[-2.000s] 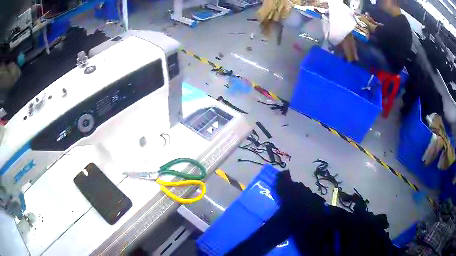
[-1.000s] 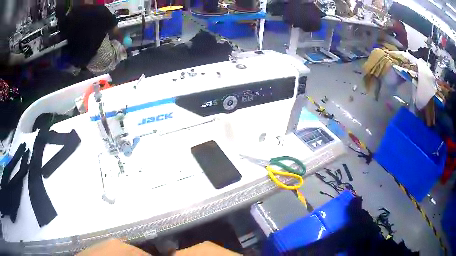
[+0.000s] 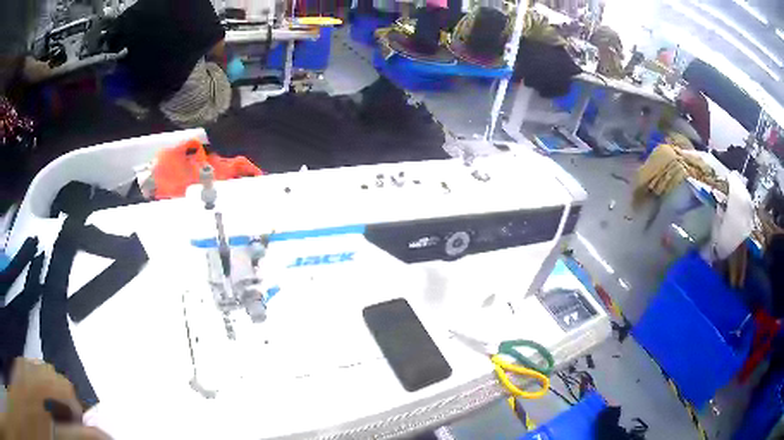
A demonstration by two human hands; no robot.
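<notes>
The white JACK sewing machine (image 3: 413,202) stands in front of me, with its needle and presser foot area (image 3: 236,296) at its left end. No fabric shows under the foot. Black cut strips (image 3: 58,301) lie left of the needle area. My left hand (image 3: 43,402), blurred and cut off by the lower left edge, is at the near end of the strips; its grip is unclear. My right hand is not in view. A black smartphone (image 3: 407,344) lies on the white top. Scissors with green and yellow handles (image 3: 521,368) lie right of it.
An orange-red cloth (image 3: 193,168) and a dark fabric heap (image 3: 331,129) are behind the machine. A blue crate (image 3: 567,421) is below the right table edge. Another blue crate (image 3: 695,326) stands on the floor at right. A ruler strip (image 3: 430,412) runs along the front edge.
The view has swung left onto the needle area and strips. Two tan shapes at the bottom edge a second ago are gone; my left hand now shows at lower left. Phone and scissors still lie on the table.
</notes>
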